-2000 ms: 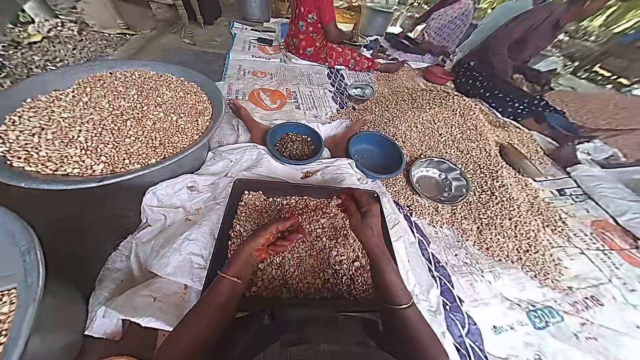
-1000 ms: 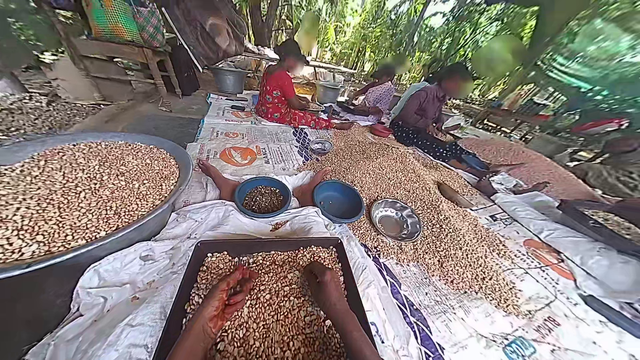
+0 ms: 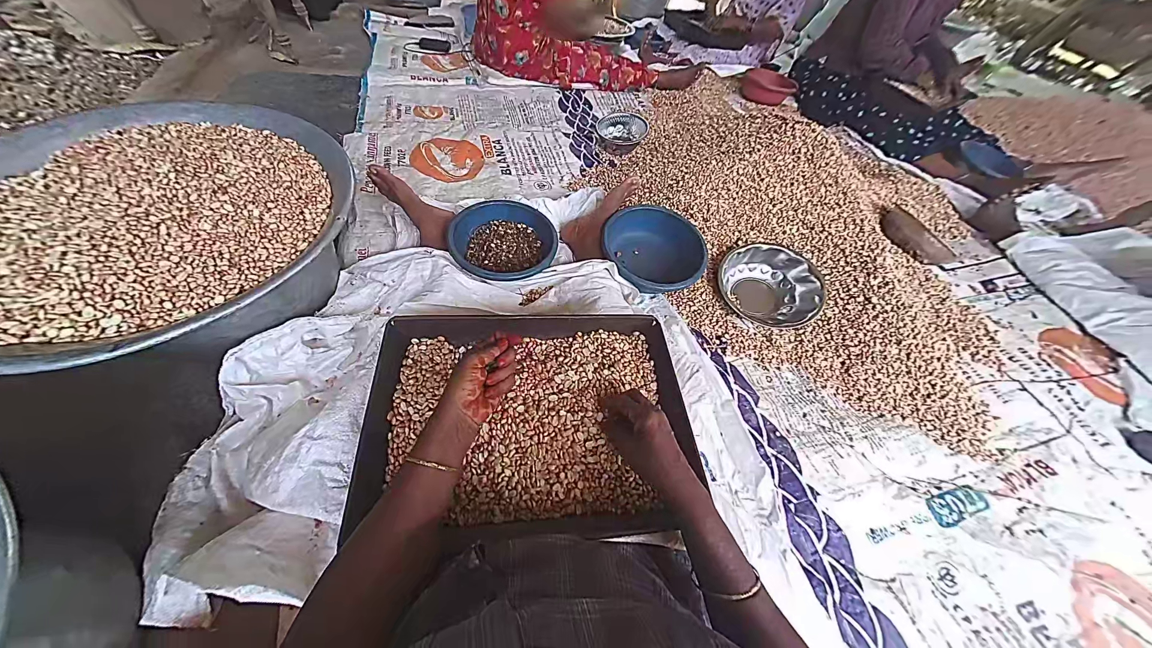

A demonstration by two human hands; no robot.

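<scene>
A dark rectangular tray (image 3: 364, 450) full of pale, reddish-streaked shelled nuts or seeds (image 3: 549, 432) lies on a white cloth at my lap. My left hand (image 3: 484, 378) is raised over the tray's upper left part, palm partly up, fingers curled; small dark bits seem to be in it. My right hand (image 3: 634, 427) is lowered to the seeds at the right side, fingers bent down, their tips hidden. Beyond the tray stand a blue bowl (image 3: 461, 211) with dark bits, a second blue bowl (image 3: 652, 252) with a few specks, and a steel bowl (image 3: 774, 286).
At left is a large metal basin (image 3: 337, 180) heaped with the same seeds. A wide seed pile (image 3: 810, 207) covers printed sacks on the right. A small steel bowl (image 3: 621, 130) and a red bowl (image 3: 768, 86) stand farther off. Several people sit at the far side.
The view has tilted down again after rising. My left hand is now higher over the tray than one second ago, and its palm shows more. My right hand remains at the right side of the seeds.
</scene>
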